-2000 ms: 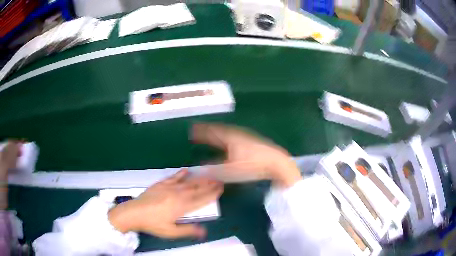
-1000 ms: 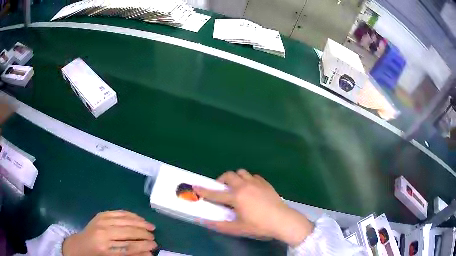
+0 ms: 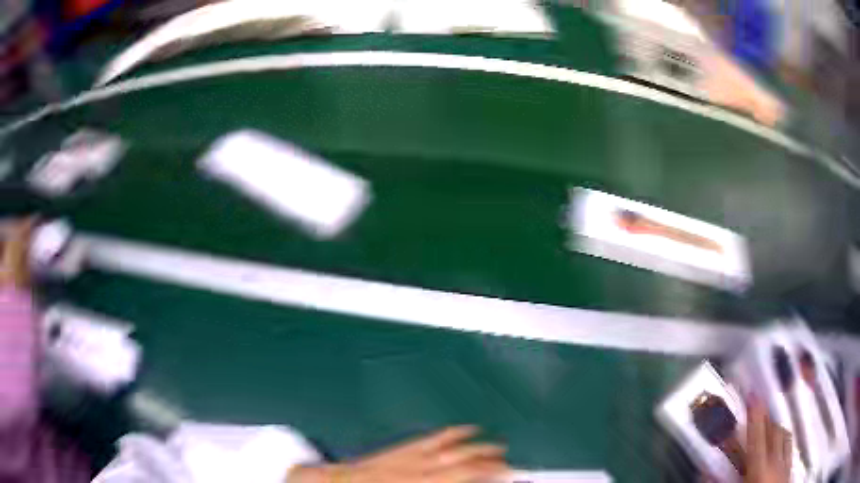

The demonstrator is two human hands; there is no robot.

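My left hand (image 3: 420,462) is at the bottom edge, palm down, partly cut off and blurred. Its fingertips are beside a white edge (image 3: 566,476) of something mostly out of the picture; whether it grips this I cannot tell. My right hand (image 3: 766,443) is at the lower right with its fingers closed on a white watch box (image 3: 688,410) with a dark watch face. The box is tilted beside the group of waiting boxes (image 3: 818,406). A boxed watch with an orange face picture (image 3: 603,226) lies on the belt at the right.
A plain white box (image 3: 283,181) lies on the belt left of centre. Small boxes (image 3: 77,162) and another person's hand (image 3: 15,253) are at the left. White boxes (image 3: 90,349) lie near that person's sleeve. A pale rail (image 3: 424,304) divides belt and bench.
My right hand has let go of the orange-face box, now on the belt, and moved right to the waiting boxes. The view has turned; the plain white box shows nearer the centre.
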